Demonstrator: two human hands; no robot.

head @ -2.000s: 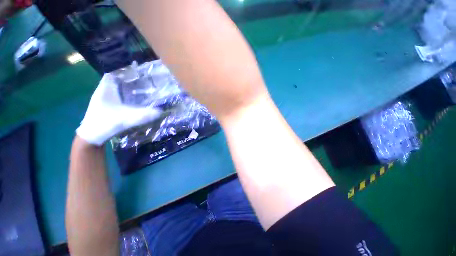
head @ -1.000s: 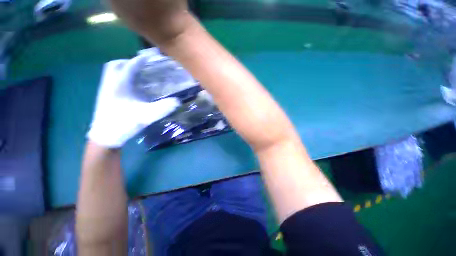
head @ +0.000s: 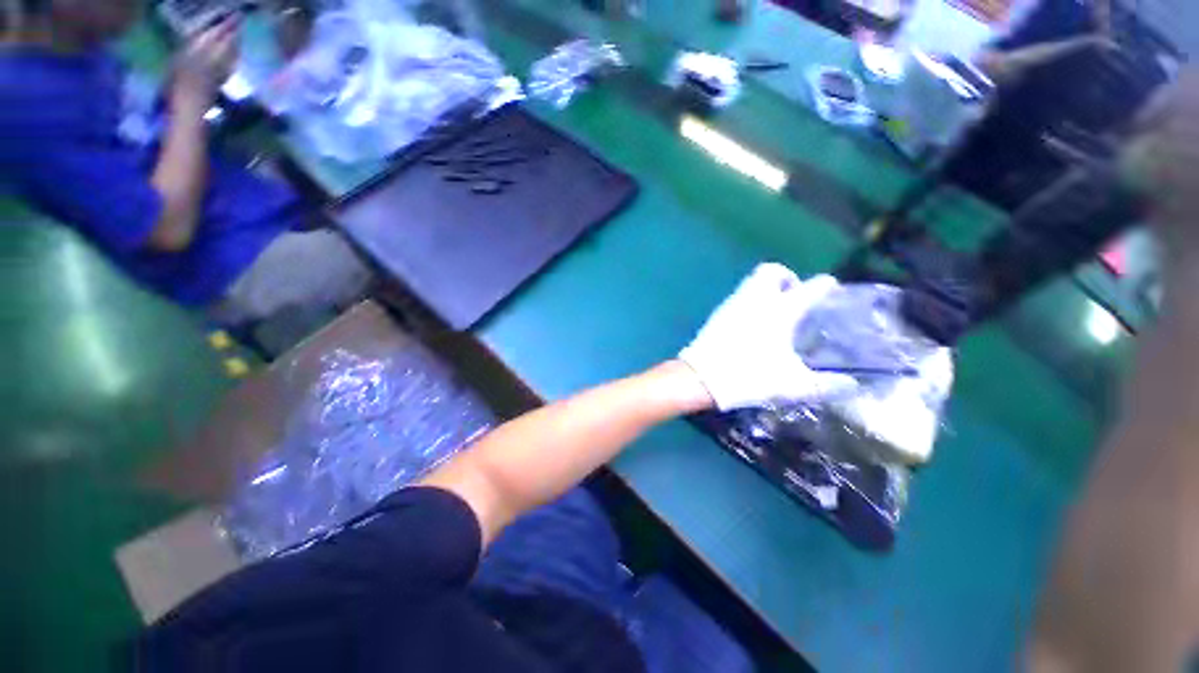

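Note:
My left hand [head: 765, 345], in a white glove, holds the near side of a clear bagged housing [head: 855, 329] at the hand press [head: 1019, 145]. The dark press head [head: 940, 305] is at the housing's far side; contact is unclear. A cream-yellow fixture [head: 910, 418] in clear film shows beside the housing, above the black base plate [head: 861, 519]. My right arm is a large blur along the right edge. Its hand, if in the picture, is too blurred and cut off at the upper right to read.
A black tray [head: 506, 270] with several black clips [head: 487, 158] lies on the green bench. An open carton [head: 178, 559] of clear bagged pieces [head: 349, 434] stands beside my legs. A person in blue sits at upper left, near a cloudy plastic bag [head: 381, 79]. Small bagged pieces lie farther back.
The view has swung left, bringing the tray, carton and neighbouring person into sight. The press now sits further right in the picture. My gloved left hand stays at the housing; my right arm is at the right edge.

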